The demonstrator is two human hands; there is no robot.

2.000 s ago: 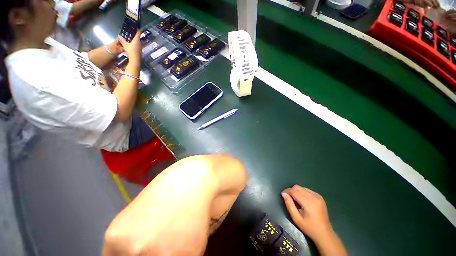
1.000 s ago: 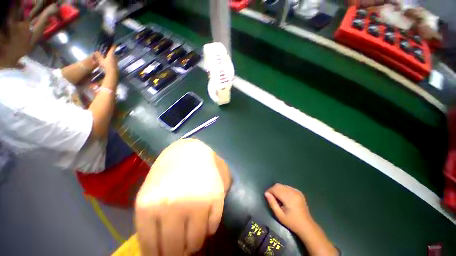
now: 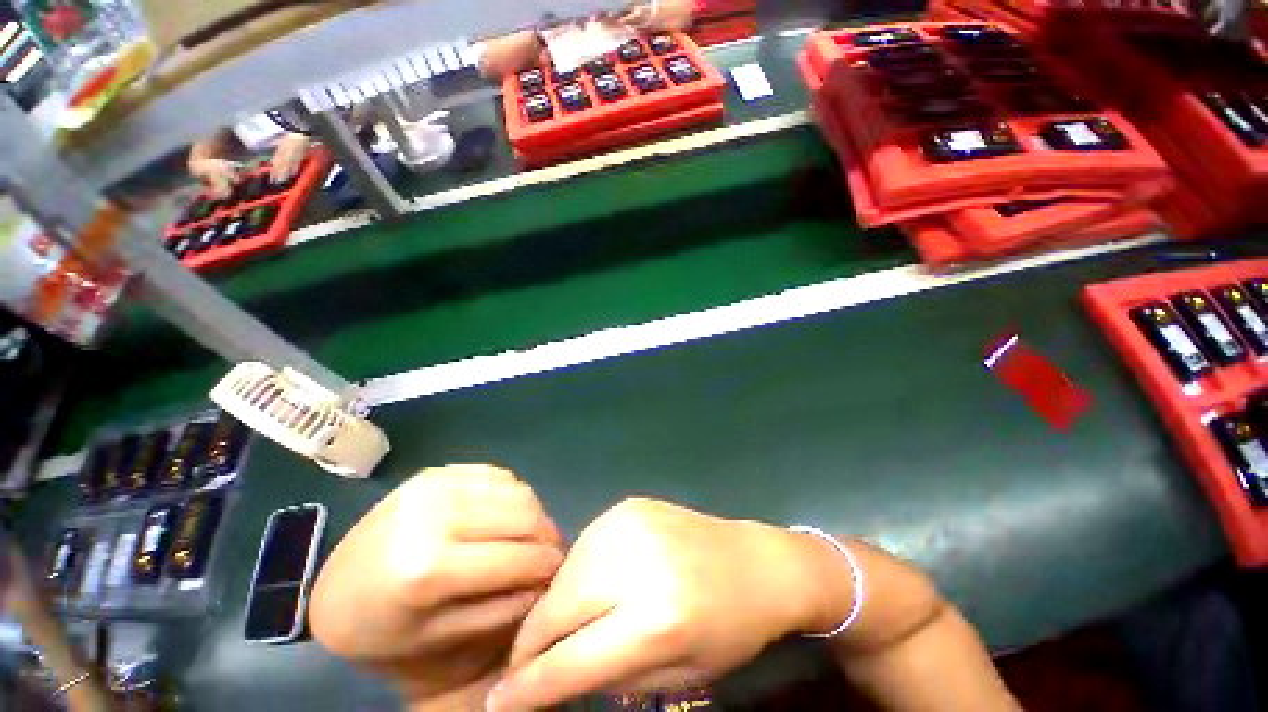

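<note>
My left hand (image 3: 438, 573) and my right hand (image 3: 643, 591) are close to the lens at the bottom centre, pressed together over the bench. Both have curled fingers, and the right partly covers the left. A pale band is on my right wrist. The hands hide whatever may be between them. Gold print on a small black pack (image 3: 675, 698) shows just below my right hand at the bottom edge; the rest of it is hidden or cut off.
At left are a phone (image 3: 285, 573), a cream fan (image 3: 302, 420) by a post and a clear blister tray (image 3: 136, 607) of black devices. A red card (image 3: 1036, 381) lies at right, near a filled red tray (image 3: 1143, 397) and stacked red trays (image 3: 1029, 184). Other people's hands touch trays across the belt.
The view has turned to the right, showing more red trays. My right hand has left the bench beside the black packs and come up against my left hand.
</note>
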